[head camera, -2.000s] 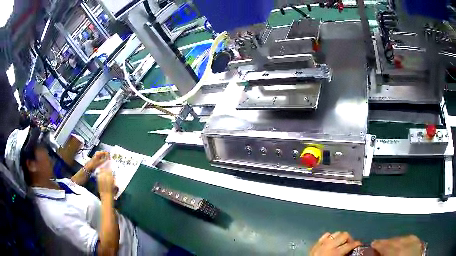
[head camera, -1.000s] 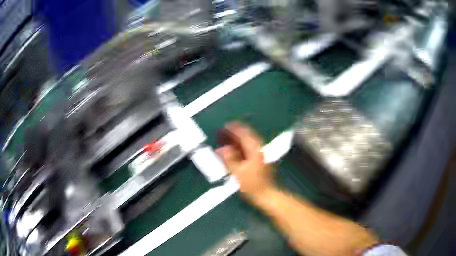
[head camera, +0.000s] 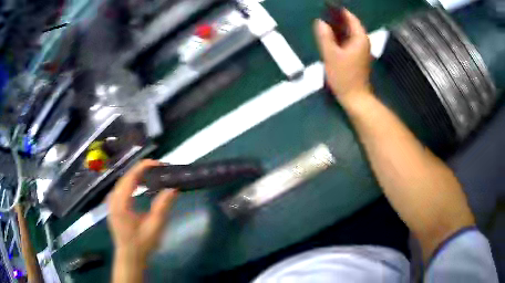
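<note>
My left hand (head camera: 133, 213) is at the lower left, its fingers and thumb gripping the near end of a long dark panel strip (head camera: 205, 172) held over the bench. My right hand (head camera: 349, 58) is at the top, beyond the white rail, holding a small reddish-brown block (head camera: 336, 21) between thumb and fingers; the block is partly hidden and blurred. A light silvery panel (head camera: 282, 178) lies on the green bench between the hands. The stack of ribbed panels (head camera: 451, 66) is at the right, beyond my right forearm.
A steel machine (head camera: 72, 185) with a red button on a yellow collar (head camera: 96, 158) is at the left. A pale button box (head camera: 213, 41) stands at the top. A white rail (head camera: 238, 121) crosses the bench. A dark bar (head camera: 205, 91) lies beyond it.
The view has swung right, away from the neighbouring worker. My left hand has come into view with a dark panel strip. My right hand now shows the brown block, near the panel stack.
</note>
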